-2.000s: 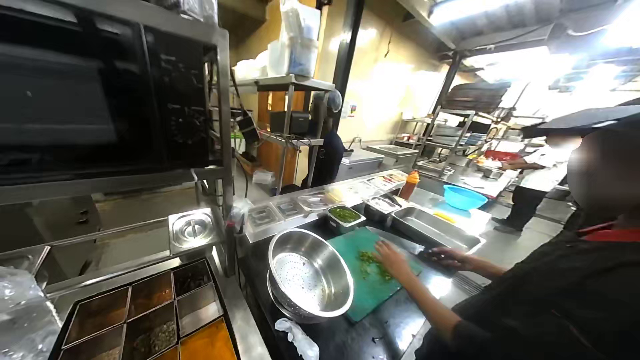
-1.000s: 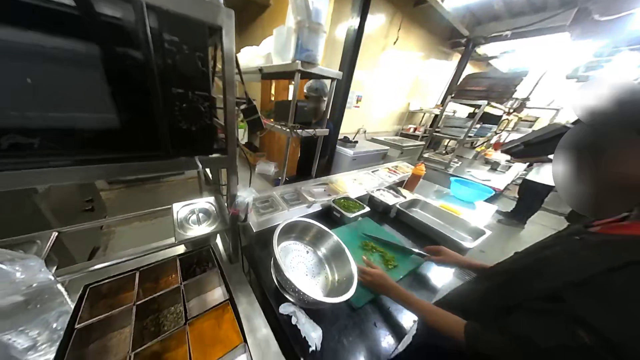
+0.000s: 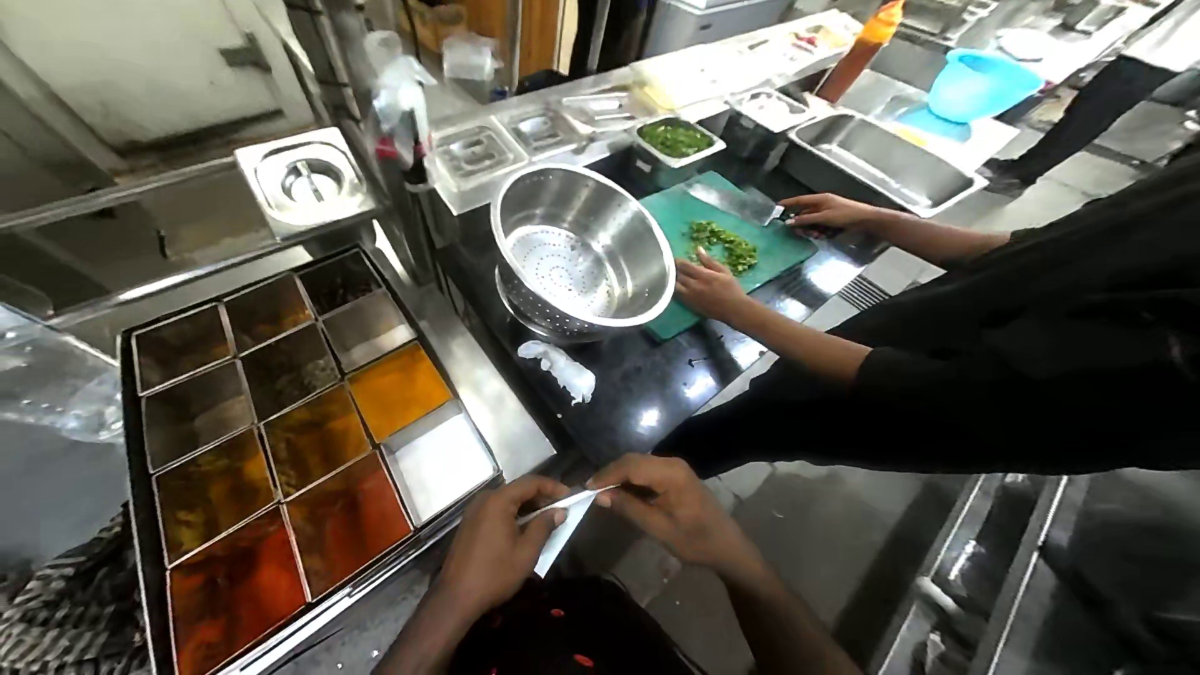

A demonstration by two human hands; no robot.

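Low in the view, my left hand [image 3: 511, 534] and my right hand [image 3: 656, 506] pinch a small folded piece of white paper [image 3: 562, 532] between thumbs and fingers. It hangs down between them, above my lap; its exact kind cannot be told. To the left of my hands lies a rack of metal spice bins, with white powder [image 3: 441, 461], orange-yellow powder [image 3: 398, 389] and red spice [image 3: 347, 511]. Beyond my hands, a crumpled white plastic piece [image 3: 560, 370] lies on the dark counter beside a steel colander [image 3: 581, 248].
A co-worker's hands [image 3: 717, 286] are at a green cutting board [image 3: 680, 319] with chopped greens [image 3: 722, 248] and a knife [image 3: 736, 200]. Behind stand a pan of greens [image 3: 675, 139], a steel tray [image 3: 881, 159], a sauce bottle [image 3: 861, 52] and a blue bowl [image 3: 984, 84].
The view has tilted down, and my two hands with the white paper have come into sight. The co-worker's knife now lies flat along the far side of the board.
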